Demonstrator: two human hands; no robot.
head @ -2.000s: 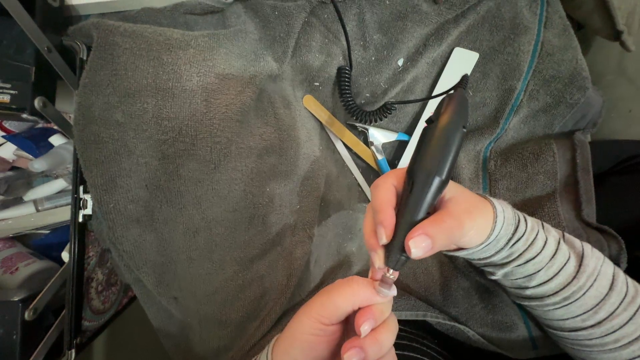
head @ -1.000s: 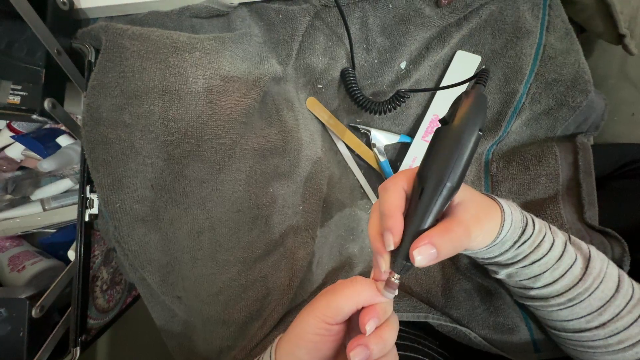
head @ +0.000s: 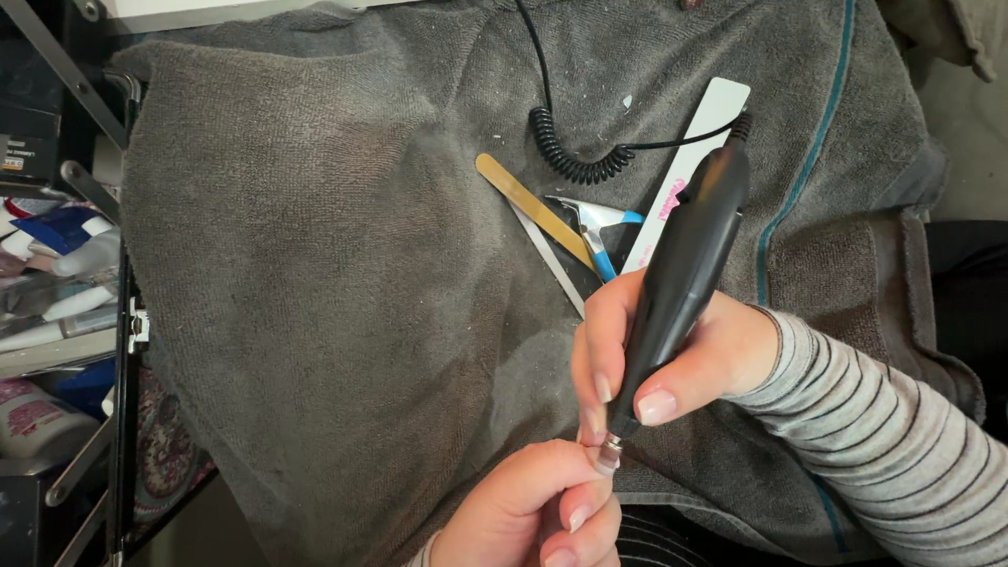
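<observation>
My right hand (head: 669, 354) grips a black electric nail drill (head: 685, 260) like a pen, its tip slanting down and to the left. The metal end of the drill is at the thumbnail (head: 607, 460) of my left hand (head: 543, 504). The left hand's fingers are curled below the thumb and hold no visible object. A black coiled cord (head: 579, 157) runs from the drill's upper end. Above the hands, a white nail file (head: 697, 150), a gold-coloured file (head: 531, 206), a thin pale stick or file (head: 549, 260) and a silver clamp with blue tips (head: 594, 220) lie together.
A dark grey towel (head: 315, 276) with a teal stripe lies under everything, dusted with pale specks. At the left stands an open case (head: 122, 394) with metal hinge arms, filled with bottles (head: 43, 417), tubes and packets. A white surface edge (head: 236, 12) shows at the top left.
The drill's upper end has shifted slightly to the right and more of the white file's pink print shows. Both hands stay together, with the drill at the left thumbnail.
</observation>
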